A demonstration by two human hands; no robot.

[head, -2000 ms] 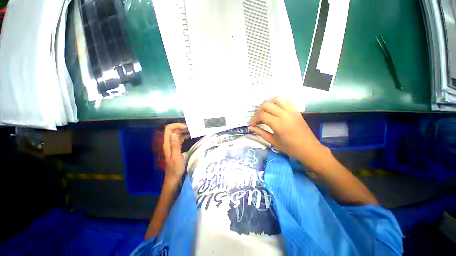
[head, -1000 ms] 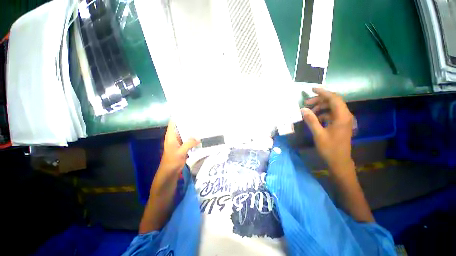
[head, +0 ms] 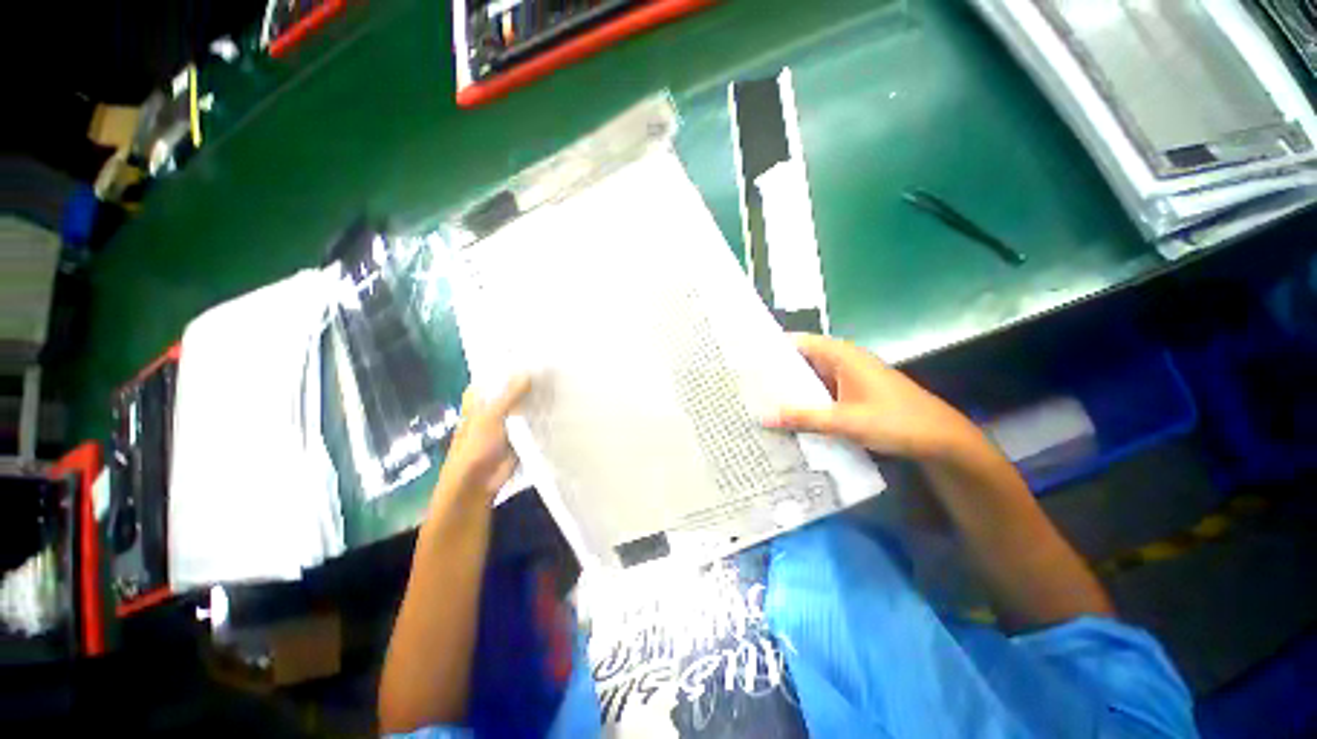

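A silver-grey perforated panel (head: 621, 419) lies on a white protective sheet (head: 845, 465). Its near end reaches over the bench edge to the wearer's shirt. A small black pad (head: 643, 549) is at the panel's near left corner. My left hand (head: 484, 440) holds the left edge of the panel and sheet. My right hand (head: 867, 400) holds the right edge, thumb on top; the fingers under the sheet are hidden. Beyond the sheet's far end, part of another grey panel (head: 578, 162) shows under clear film.
A carrier sheet with black pieces (head: 390, 361) and a white stack (head: 253, 433) are at the left. A black-and-white strip (head: 780, 217) and tweezers (head: 963, 227) are right of the panel. Stacked panels (head: 1155, 87) are far right. Red-rimmed trays (head: 578, 44) stand at the back and left.
The view has turned and shows more bench. The panel and sheet have come nearer and their far end shows. My right hand, apart from the panel a second ago, now holds its right edge.
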